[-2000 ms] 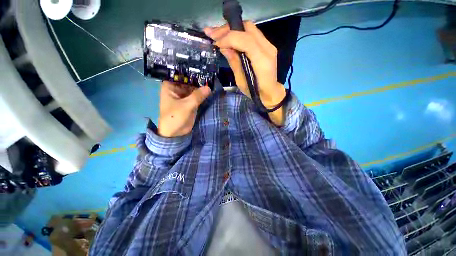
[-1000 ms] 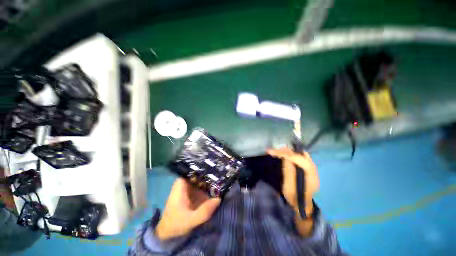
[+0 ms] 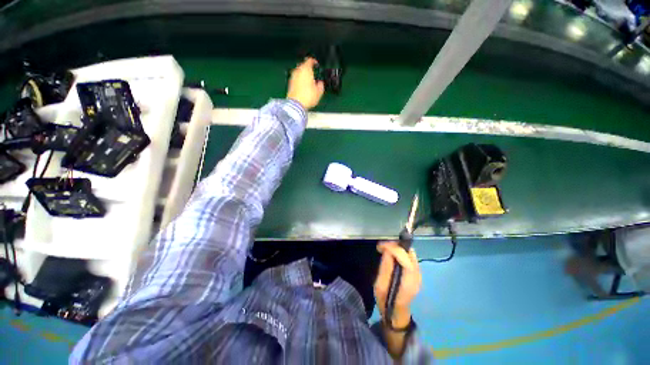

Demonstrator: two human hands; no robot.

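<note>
My left hand [image 3: 306, 84] is stretched far forward over the green line behind the pale rail. Its fingers touch a dark unit [image 3: 330, 70], seen nearly edge-on; its details are too small to tell. My right hand [image 3: 398, 279] holds the black soldering iron [image 3: 396, 285] upright near the bench's front edge, with the metal tip pointing forward. The black soldering station [image 3: 454, 187] stands to the right of the iron, with the yellow sponge [image 3: 487, 200] in its tray.
A white-lilac handheld fan [image 3: 360, 185] lies on the green bench [image 3: 299, 210]. White tray racks [image 3: 150, 135] at left hold black device units [image 3: 107, 146]. A grey post [image 3: 452, 60] rises from the pale rail [image 3: 349, 121]. A chair or stand is partly visible at right.
My left hand has moved from in front of my body to far forward on the line with the dark unit. My right hand still holds the iron. The view has shifted forward.
</note>
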